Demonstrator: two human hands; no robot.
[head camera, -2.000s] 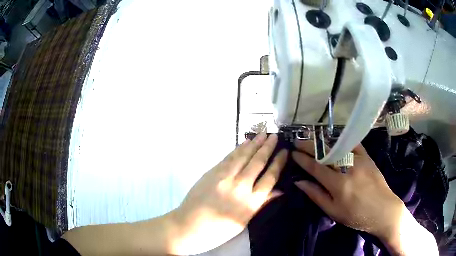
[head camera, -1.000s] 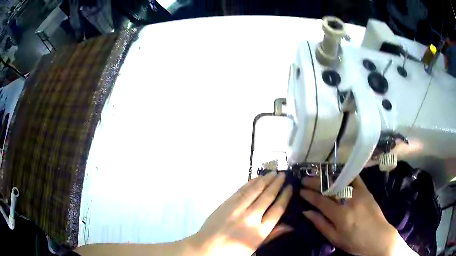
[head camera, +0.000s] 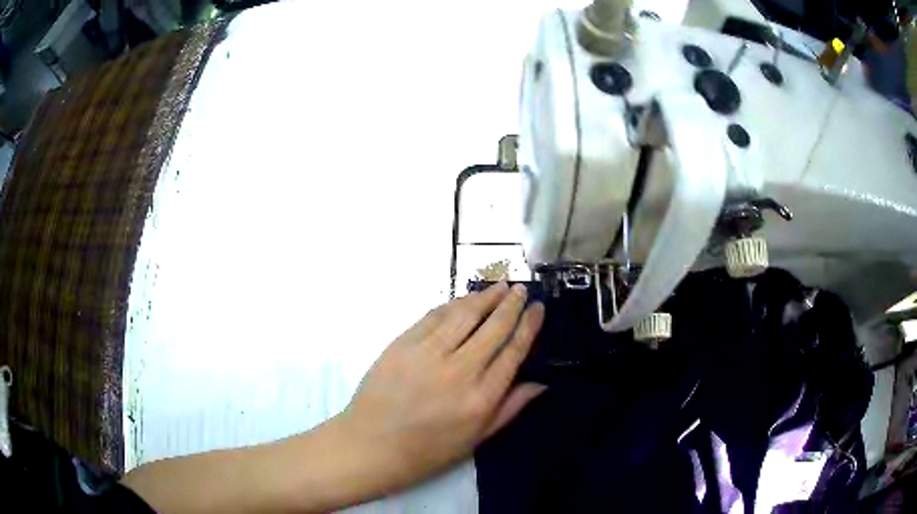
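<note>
The dark navy garment panel (head camera: 603, 402) lies under the machine head and spreads down to the frame's lower edge, with purple glare and folds at the right. Its upper edge runs at the presser foot (head camera: 553, 279). My left hand (head camera: 447, 371) is bare and lies flat on the cloth's left edge, fingertips just left of the foot, fingers close together and thumb stretched to the right. It pinches nothing that I can see. My right hand is not in view. The needle is too small to tell.
The white machine head (head camera: 583, 151) stands above the cloth, with a curved guard (head camera: 689, 221) and ribbed tension knobs (head camera: 746, 256) on its front. The white table (head camera: 292, 251) extends left to brown plaid cloth (head camera: 75, 231). A small white hook is at the far left edge.
My right hand has left the cloth beside the foot and gone out of view, uncovering the panel there. My left hand stays beside the foot. The camera view has shifted.
</note>
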